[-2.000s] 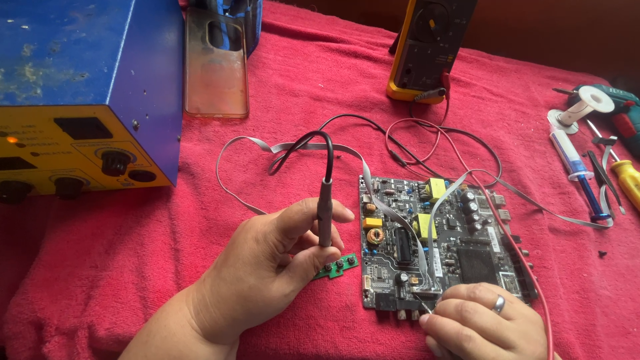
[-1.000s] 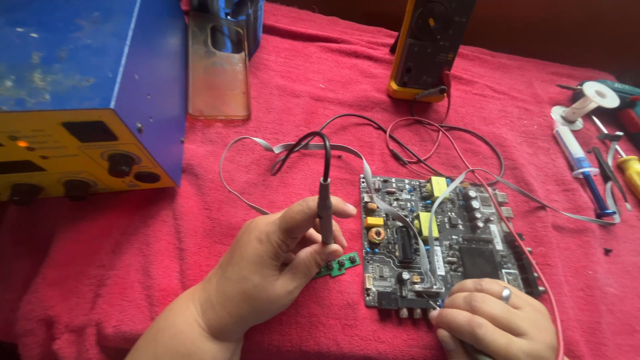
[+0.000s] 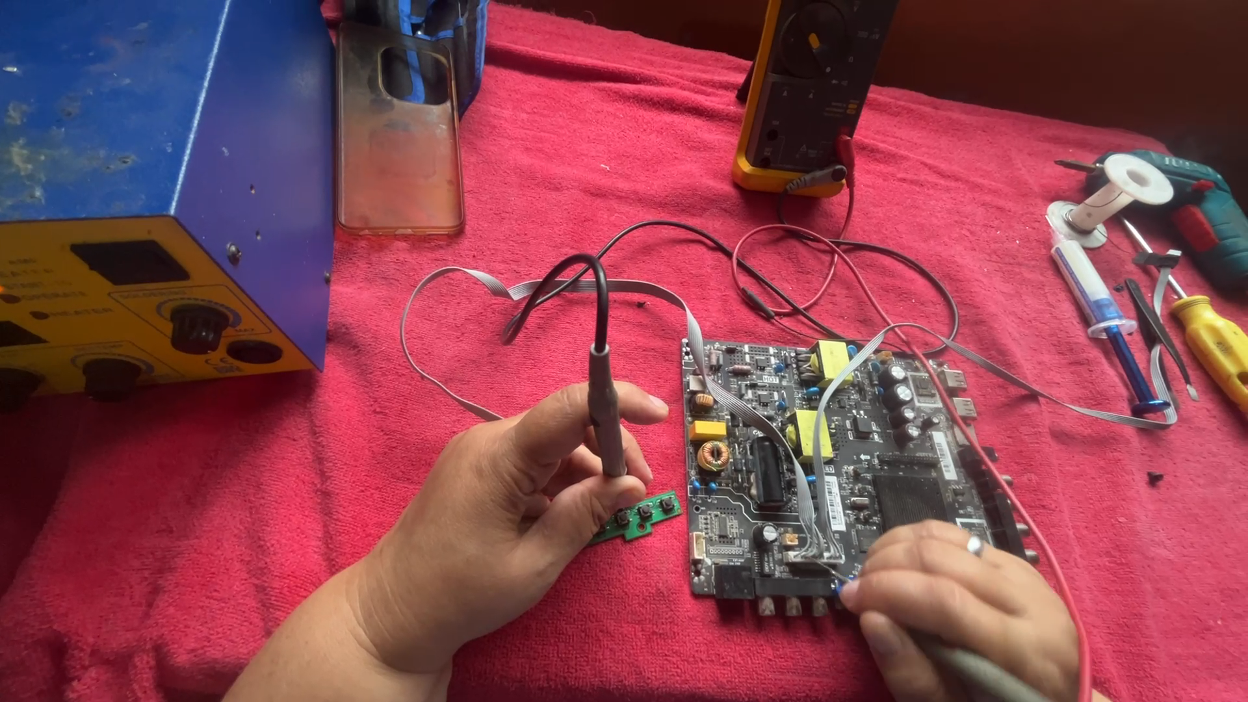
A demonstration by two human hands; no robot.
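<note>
Between its thumb and fingers my left hand (image 3: 517,507) holds a black multimeter probe (image 3: 604,409) upright, its lower end hidden by the thumb, over a small green button board (image 3: 645,519). To the right lies a dark circuit board (image 3: 848,478) with grey ribbon cables (image 3: 746,414) running to a white connector near its lower edge. My right hand (image 3: 955,604), with a ring, grips a second probe whose thin tip points at that connector; whether it touches is too small to tell. The red lead (image 3: 1024,536) passes over this hand.
A blue and yellow soldering station (image 3: 263,214) stands left, beside a clear phone case (image 3: 400,146). The multimeter (image 3: 814,97) stands at the back. A solder spool (image 3: 1107,200), syringe (image 3: 1102,312), tweezers (image 3: 1155,331), yellow-handled screwdriver (image 3: 1219,341) and green power tool (image 3: 1194,214) lie right.
</note>
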